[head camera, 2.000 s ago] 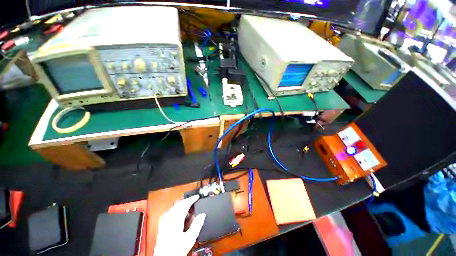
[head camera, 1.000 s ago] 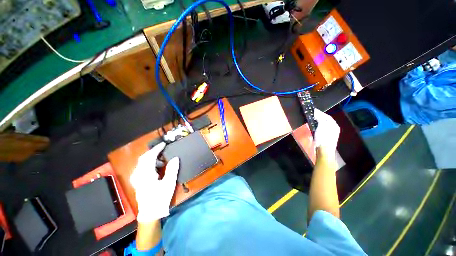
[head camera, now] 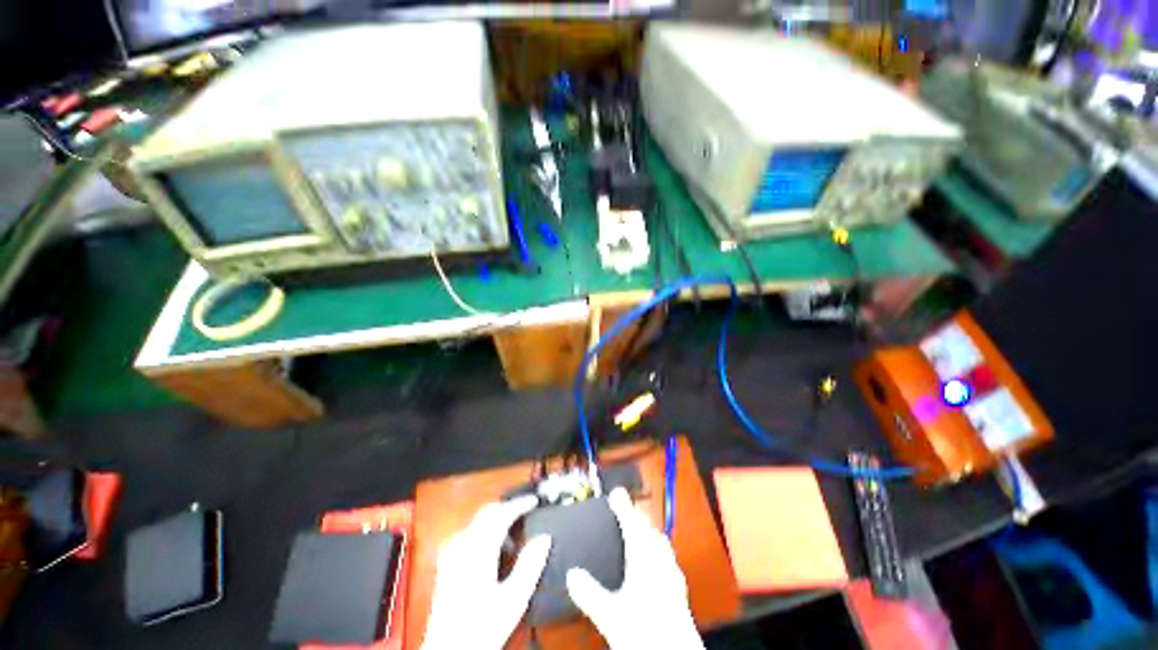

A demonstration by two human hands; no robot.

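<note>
A flat black set-top box (head camera: 574,555) lies on the orange mat (head camera: 711,559), against the silver connector block (head camera: 566,486) at the mat's far edge. My gloved left hand (head camera: 489,571) is on the box's left side, thumb over its top. My gloved right hand (head camera: 641,578) is on its right side, thumb also on top. The two hands hold the box between them. The blue cable (head camera: 585,394) loops down to the connector block. The black remote control (head camera: 878,527) lies on the bench at the right, touched by neither hand.
More black boxes (head camera: 334,587) wait at the left, some on red pads. A salmon foam pad (head camera: 780,528) lies right of the mat. The orange switch box (head camera: 955,396) stands at the right with a lit button. Oscilloscopes (head camera: 343,152) stand on the green shelf behind.
The remote has left my right hand and lies on the bench. My right hand has moved left onto the box. My left hand stays at the box. The view has tilted up.
</note>
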